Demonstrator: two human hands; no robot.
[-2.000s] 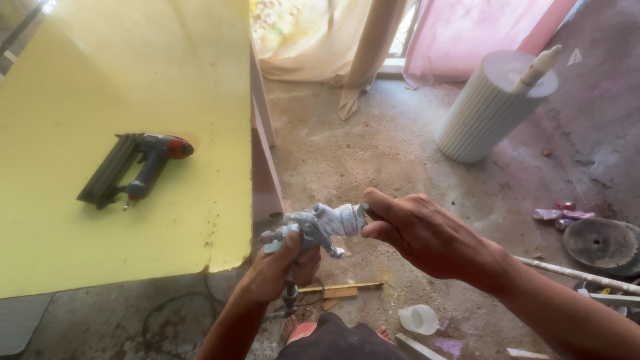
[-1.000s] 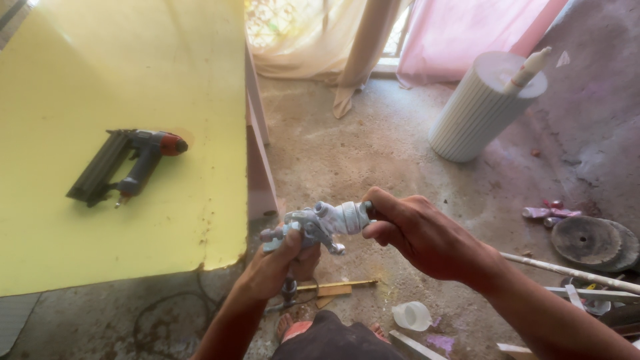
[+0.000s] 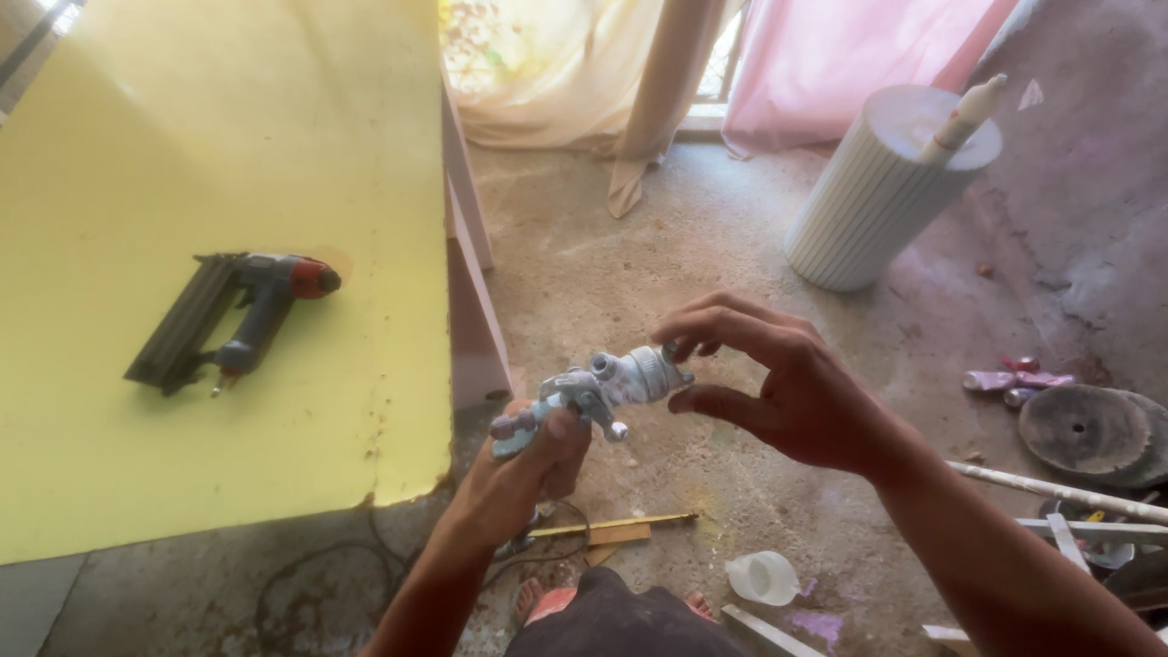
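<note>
My left hand (image 3: 534, 465) is closed around the handle of a paint-stained spray gun (image 3: 584, 392), whose nozzle end points up and right. At that end is the air cap (image 3: 673, 369), and my right hand (image 3: 776, 383) is beside it, thumb and fingers spread around it. Whether a fingertip touches the cap I cannot tell. On the yellow tabletop to the left lies a pneumatic nailer (image 3: 242, 315) with a dark body and a red end cap.
The yellow table (image 3: 392, 411) fills the left. A ribbed white cylinder (image 3: 867, 201) stands at the back right, before hanging cloths (image 3: 830, 64). Round discs (image 3: 1081, 429), rods (image 3: 1049, 488), a plastic cup (image 3: 763, 578), wood strips (image 3: 620, 532) and a hose (image 3: 310, 557) lie on the floor.
My right hand's thumb and fingers have spread apart at the nozzle end, where they were pinched before. The left hand keeps its hold on the spray gun.
</note>
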